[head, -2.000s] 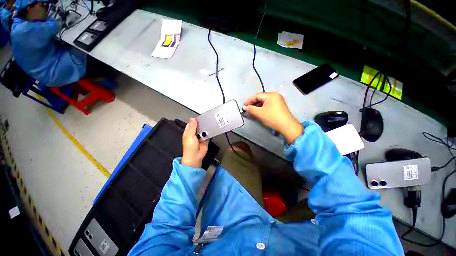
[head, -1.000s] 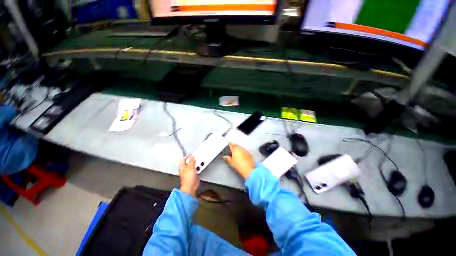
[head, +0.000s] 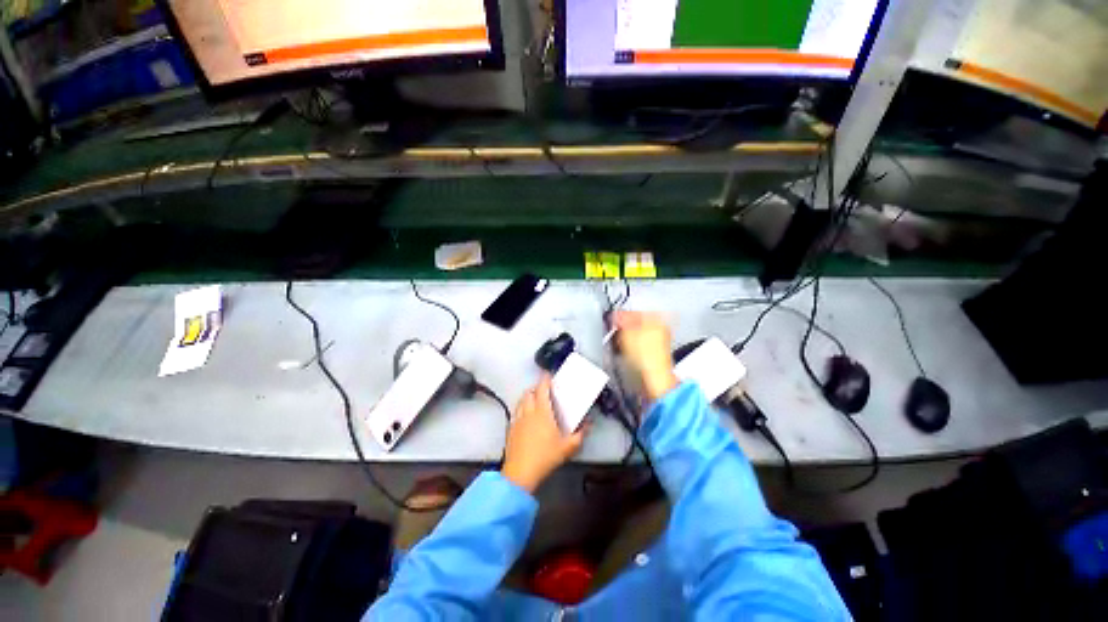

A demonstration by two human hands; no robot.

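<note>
My left hand [head: 537, 437] holds a white-looking smartphone [head: 578, 391] at its near left edge, over the front of the bench. My right hand [head: 644, 346] is just beyond and to the right of it, blurred, with a small thin light thing at its fingertips, too blurred to name. Another smartphone [head: 408, 395] lies on the bench at the left, camera lenses at its near end, beside a black scanner head [head: 462, 383]. A third smartphone [head: 710, 368] lies to the right of my right hand, with a black corded scanner [head: 745, 411] at its near side.
A black phone [head: 515, 301] and a mouse [head: 555, 351] lie behind. Two mice [head: 847, 383] are at the right. Cables cross the bench [head: 255, 413]. Monitors [head: 352, 43] stand above. Black trays [head: 273, 559] are at lower left; dark stacks [head: 972, 522] at lower right.
The view has swung right. The phone my left hand held now lies on the bench at left. My left hand has moved to the middle phone; my right hand has moved beyond it.
</note>
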